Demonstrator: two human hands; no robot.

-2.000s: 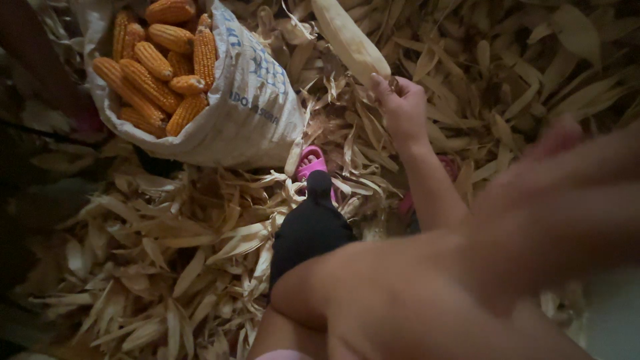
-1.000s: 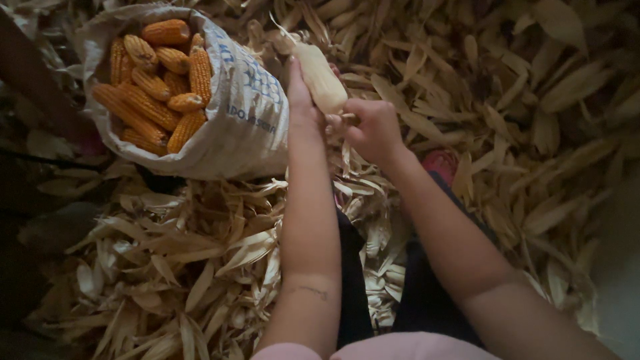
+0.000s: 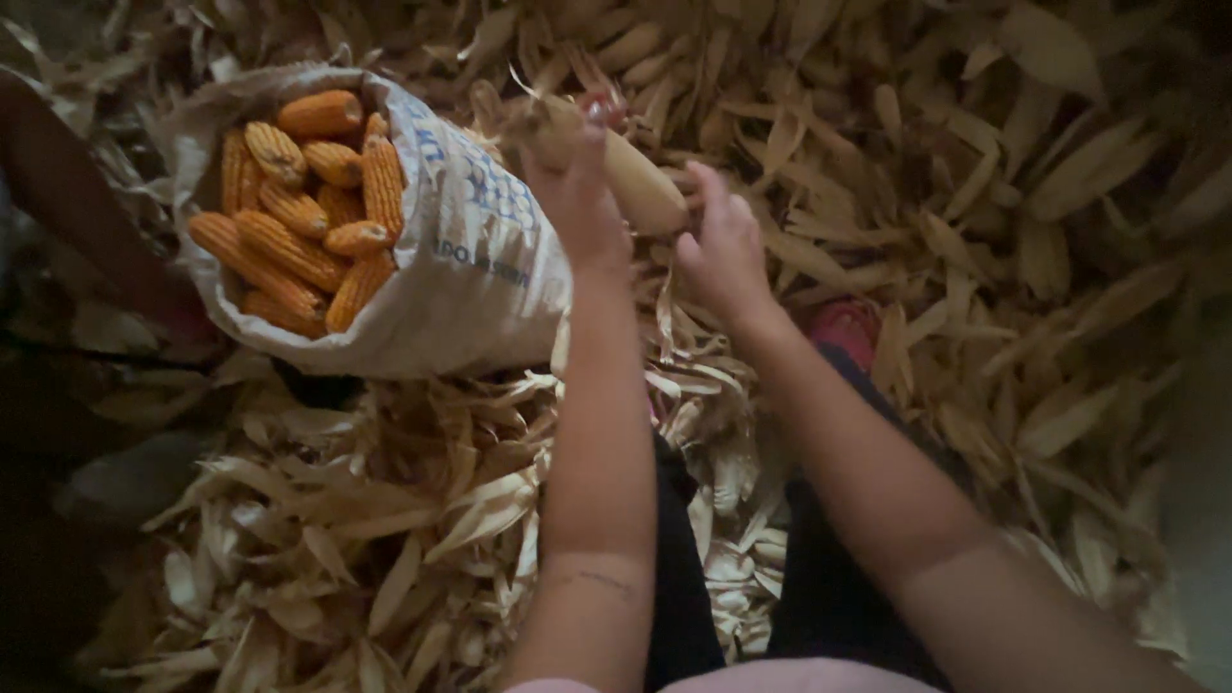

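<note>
My left hand (image 3: 577,207) is wrapped around a pale corn ear in its dry husk (image 3: 643,183), which slants down to the right. Close to the ear's lower right end is my right hand (image 3: 724,245), its thumb and index finger apart; whether they touch the husk tip is unclear. Left of my hands, a white woven sack (image 3: 481,289) with blue print leans with its mouth facing up, filled with husked orange corn cobs (image 3: 294,250).
Dry corn husks (image 3: 385,500) cover the ground all around. Another person's arm or leg (image 3: 87,212) reaches in at the left edge, beside the sack. A pink shoe (image 3: 847,332) shows beyond my right forearm.
Two seconds ago one hand held the ear's end while the other arm was blurred across the view. Both hands then came together at the ear; now my right hand's fingers are more spread.
</note>
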